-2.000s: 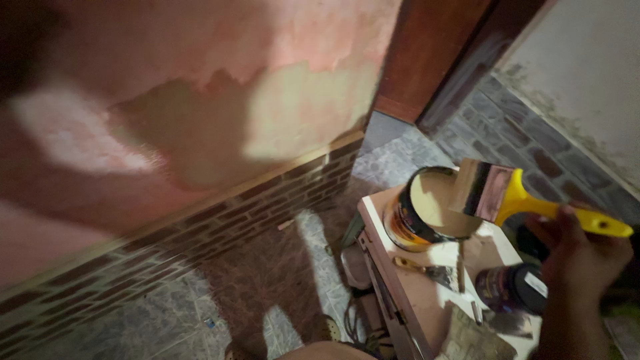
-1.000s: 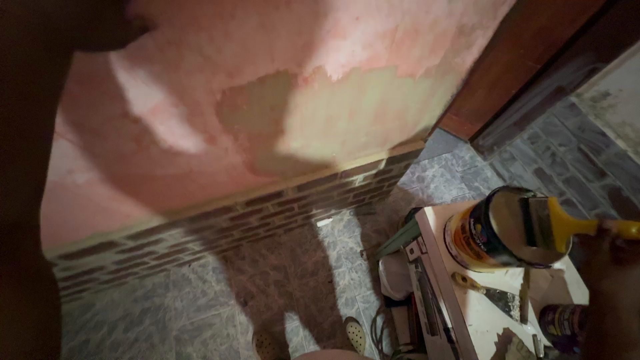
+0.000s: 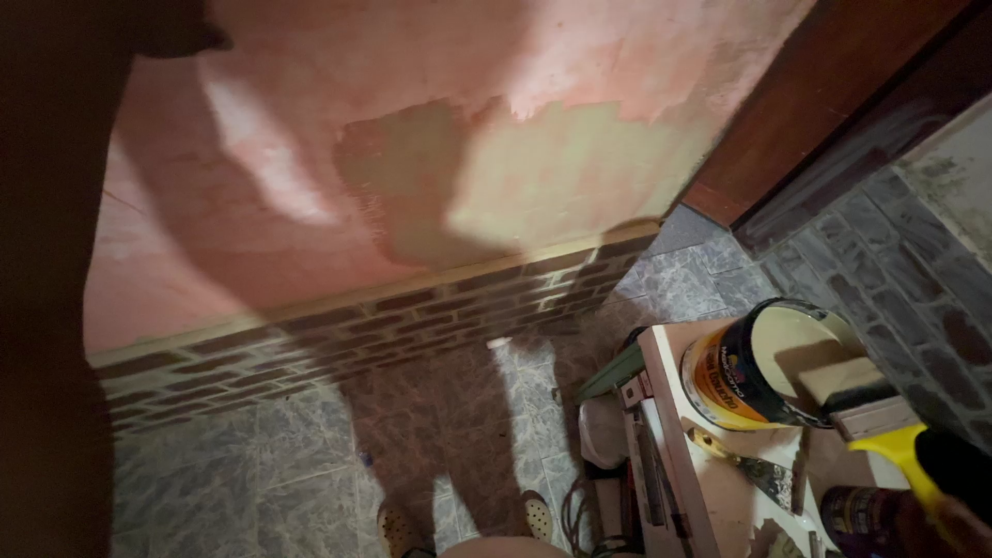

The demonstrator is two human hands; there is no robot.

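Note:
At the lower right, my right hand (image 3: 957, 511) is shut on the yellow handle of a wide paintbrush (image 3: 872, 418). The brush's bristles, coated in cream paint, lie over the open mouth of a paint can (image 3: 736, 372) filled with pale cream paint. The can stands on a small white table (image 3: 670, 403). A dark arm fills the left edge, and part of my left hand (image 3: 182, 35) shows in shadow at the top left, near the pink wall (image 3: 310, 155); its fingers are too dark to read. A cream painted patch (image 3: 573, 170) covers the wall's lower part.
A putty knife (image 3: 759, 473) and a dark jar (image 3: 860, 515) are on the table. Tools sit on a shelf (image 3: 655, 465) below, beside a cable (image 3: 575, 515). Brick-patterned skirting (image 3: 387, 310) runs under the wall to a wooden door frame (image 3: 783, 116). Two clogs (image 3: 537, 515) stand on the tiled floor.
The view has swung left. The brush, held level above the can two seconds ago, is now tilted with its bristles lower over the can's mouth. The dark left arm has come into view.

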